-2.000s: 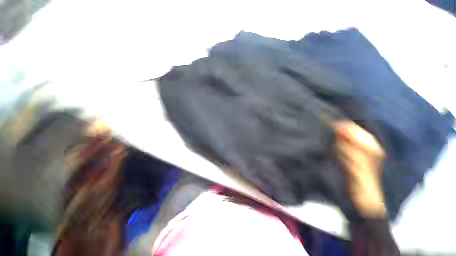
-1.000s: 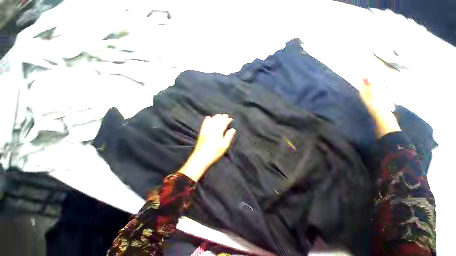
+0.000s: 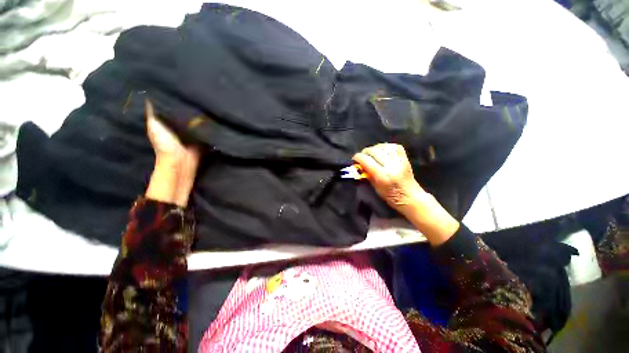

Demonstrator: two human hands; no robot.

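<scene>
A large black to navy garment lies spread and wrinkled across the table, with pale and yellow thread marks and a stitched flap shape at its right part. My left hand is at the garment's left-middle, its fingers partly hidden under or behind a fold; whether it grips the cloth is unclear. My right hand is closed around small orange thread snips, their pale blades pointing left over the cloth near its middle.
Pale crumpled garments lie at the table's far left. The white table has a curved near edge. A dark heap hangs below it on the right, beside a pale piece. Blue material shows under the table edge.
The garment has been shifted and rearranged, now reaching farther left and showing yellow marks. My left hand has moved left; my right hand has come inward over the cloth, its snips now visible.
</scene>
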